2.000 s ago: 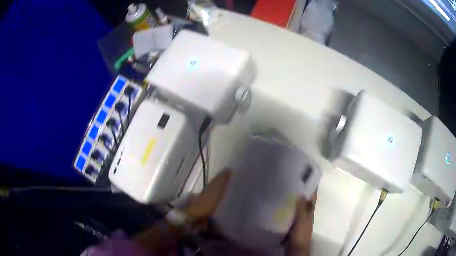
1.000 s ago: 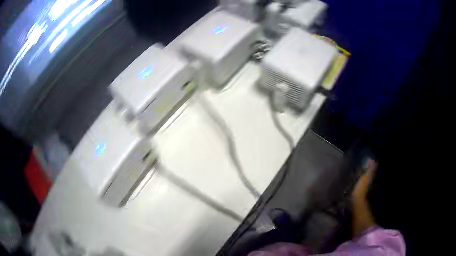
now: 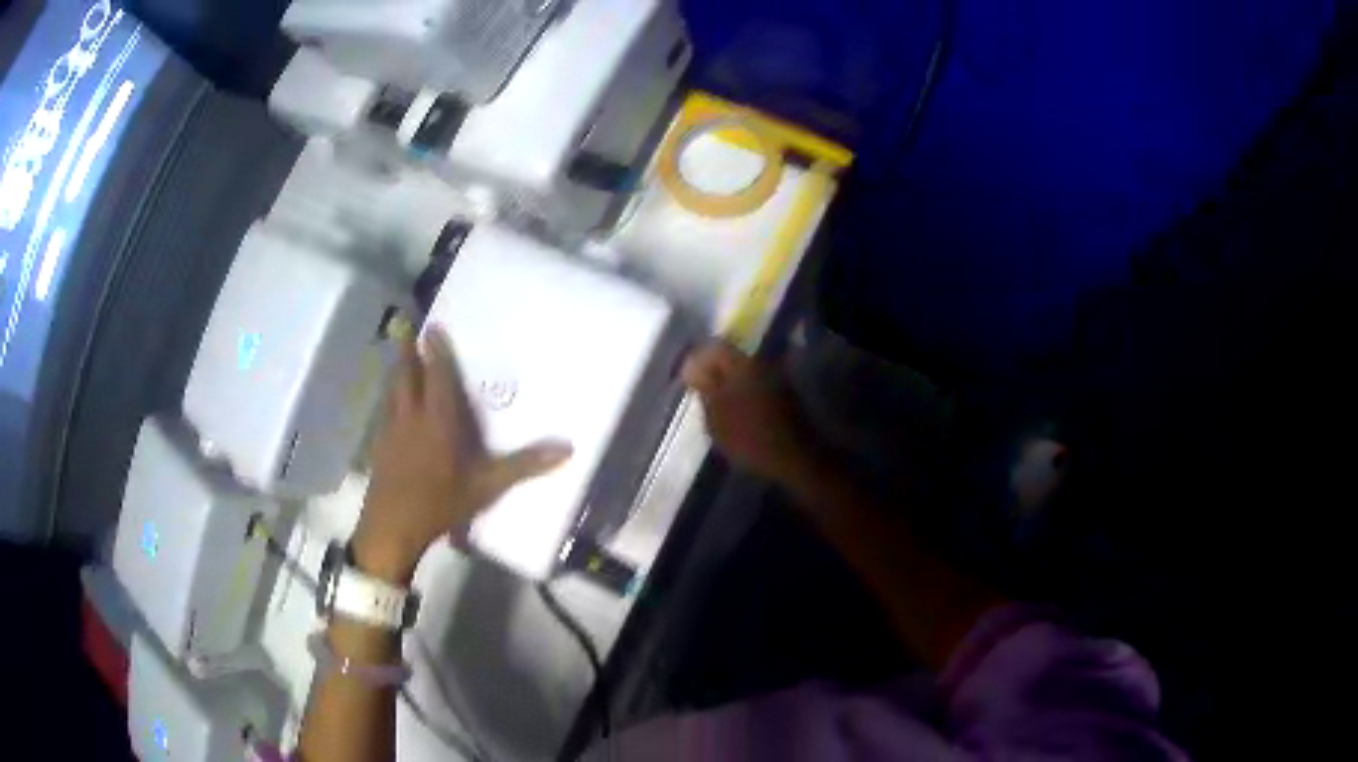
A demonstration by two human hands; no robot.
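A white projector (image 3: 544,395) with an unlit ring mark lies on the table in front of me. My left hand (image 3: 432,454), wearing a white watch, rests on its left edge with fingers spread and the thumb across the top. My right hand (image 3: 740,410) is at its right side with curled fingers; its fingertips are blurred and I cannot tell if they hold anything. A black cable (image 3: 574,633) runs below the projector's lower edge.
Three projectors with blue lights (image 3: 249,350) stand along the left. More white units (image 3: 559,104) stand at the top. A pale yellow tape roll (image 3: 721,164) lies at the table end by the yellow edge tape (image 3: 782,256). A blue curtain (image 3: 1072,119) hangs beyond.
The view has swung to the table's end with the tape roll. My right hand has moved from beyond the table edge to the projector's side. My left hand has come into view on the projector.
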